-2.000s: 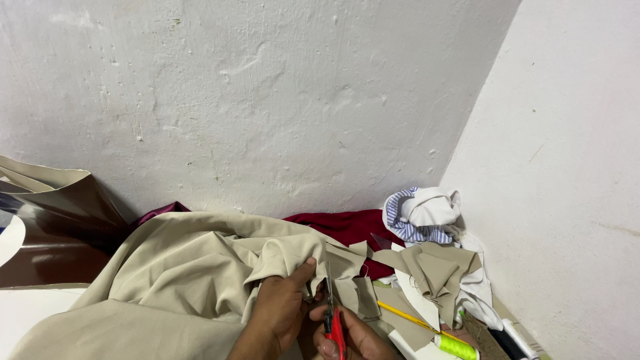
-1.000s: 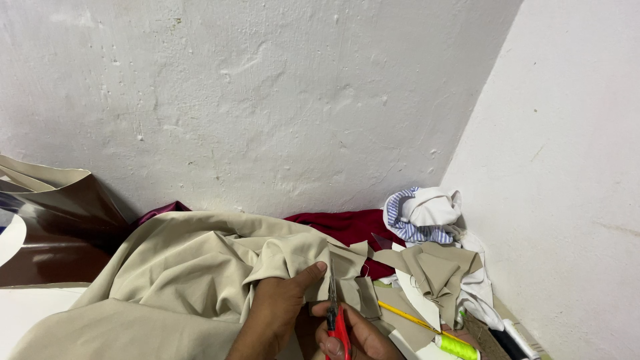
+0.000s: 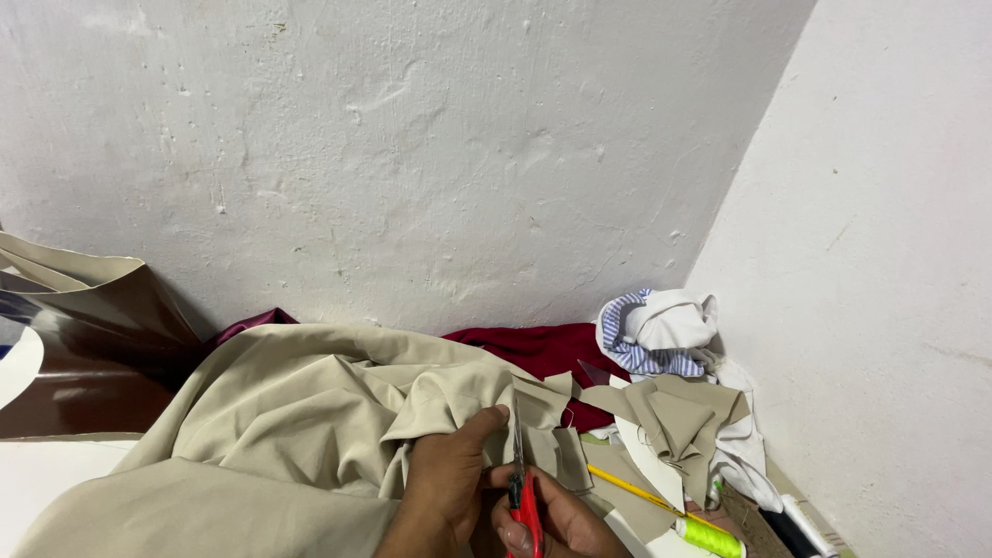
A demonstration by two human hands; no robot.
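A large piece of beige fabric (image 3: 294,418) lies bunched across the lower left and middle. My left hand (image 3: 446,480) pinches its right edge, thumb on top. Red-handled scissors (image 3: 525,496) are in my right hand (image 3: 562,515), just to the right of the left one. Their blades point away from me and lie along the fabric's edge beside my left thumb. Smaller beige fabric pieces (image 3: 570,457) lie just right of the blades. Part of the fabric under my hands is hidden.
Beige scraps (image 3: 690,422), a yellow pencil (image 3: 632,487), a neon-yellow thread spool (image 3: 709,537) and a black spool (image 3: 787,531) lie at right. Behind are dark red fabric (image 3: 535,345) and a white and blue-striped bundle (image 3: 670,322). A glossy brown bag (image 3: 101,349) stands at left against the wall.
Across the frames the scissors have shifted slightly along the fabric's edge beside my left thumb. Both hands stay close together, and the large fabric keeps about the same shape.
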